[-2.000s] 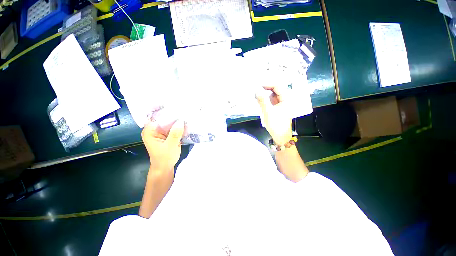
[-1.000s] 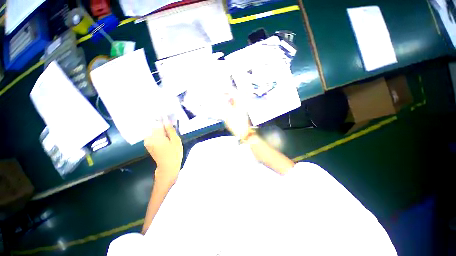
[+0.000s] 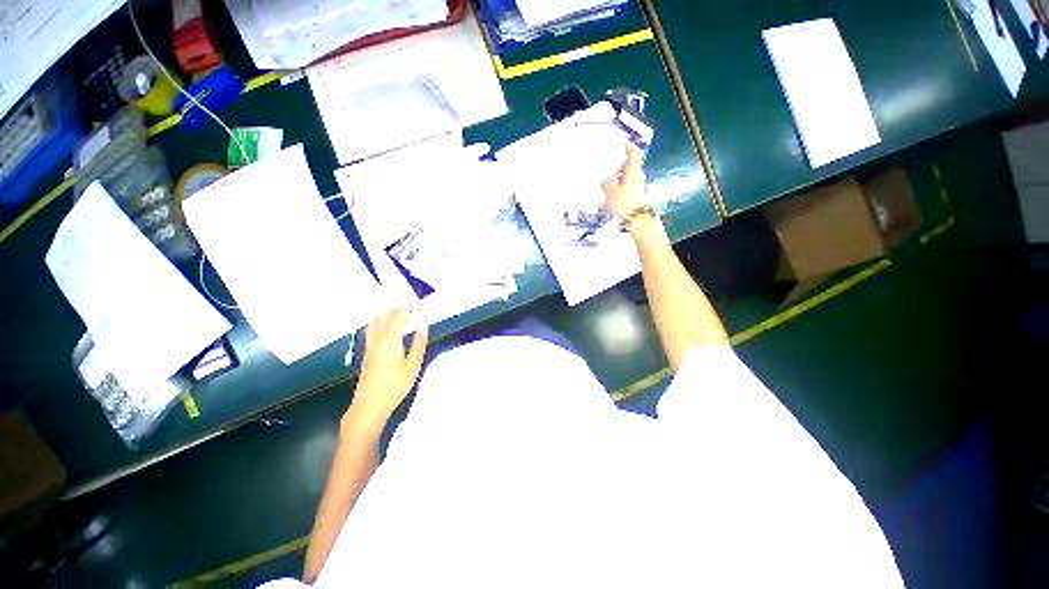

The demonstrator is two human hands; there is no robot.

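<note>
My left hand (image 3: 391, 357) is at the bench's front edge, thumb and fingers apart, with nothing visible in it. My right hand (image 3: 629, 193) reaches over the right white sheet (image 3: 592, 274), its fingertips at a silvery item, possibly a caliper (image 3: 634, 124); whether they grip it is unclear. Small dark parts (image 3: 587, 226) lie on that sheet. A small bag with dark contents (image 3: 411, 265) and other shiny clear bags (image 3: 504, 247) lie on the overexposed middle papers (image 3: 403, 190).
A black phone (image 3: 566, 104) lies behind the right sheet. Loose papers (image 3: 282, 253), a thin white cable (image 3: 205, 276), a tape roll (image 3: 198, 181) and a compartment tray (image 3: 161, 205) are at left. A paper stack (image 3: 820, 92) is on the right bench, an open cardboard box (image 3: 822, 236) below.
The clear bag earlier held in my left hand no longer shows there. My right hand has moved right and back to the silvery item. Small parts now show on the right sheet. The view has shifted.
</note>
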